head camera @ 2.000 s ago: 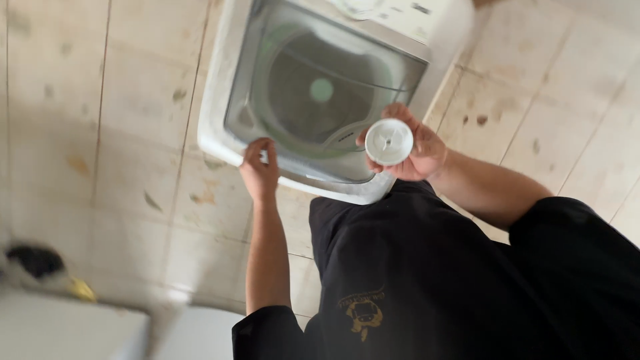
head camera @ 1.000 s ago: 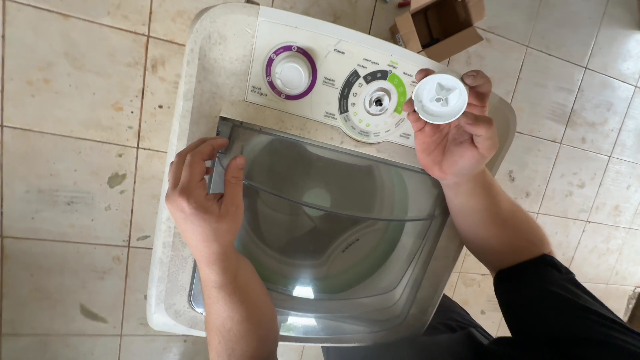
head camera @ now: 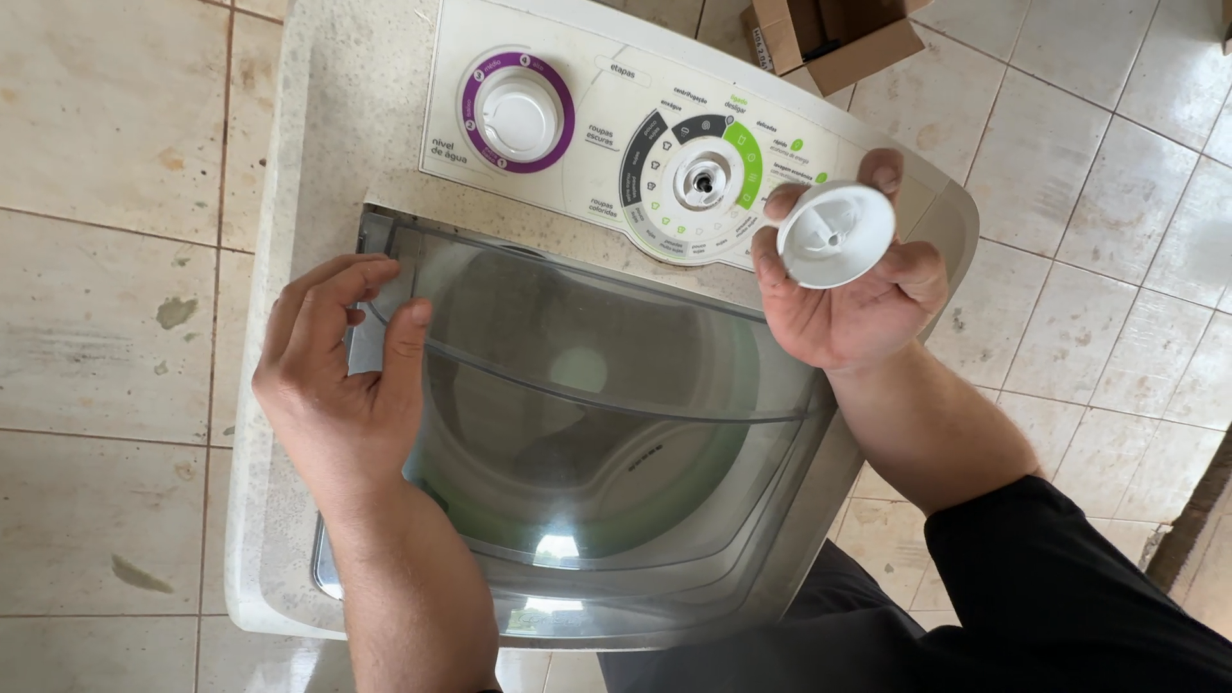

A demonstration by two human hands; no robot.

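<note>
My right hand (head camera: 852, 289) holds a round white plastic knob (head camera: 835, 236) by its rim, its hollow underside with ribs and a central socket facing the camera. Just left of it, the washing machine's program dial seat (head camera: 704, 183) shows a bare shaft. Over the left edge of the transparent lid (head camera: 597, 385), my left hand (head camera: 351, 375) is held with fingers curled and thumb apart, nothing between them; whether it touches the lid I cannot tell. A second white knob (head camera: 520, 115), ringed in purple, sits on the control panel (head camera: 606, 87).
The top-loading washing machine (head camera: 274, 539) stands on a tiled floor (head camera: 106, 327). Behind its panel, at the upper right, an opened cardboard box (head camera: 866, 58) with something dark inside lies on the floor.
The view has moved much closer to the machine. From the lid's front edge, my left hand has gone to its left rear corner. My right hand, still holding the knob, has moved beside the control panel.
</note>
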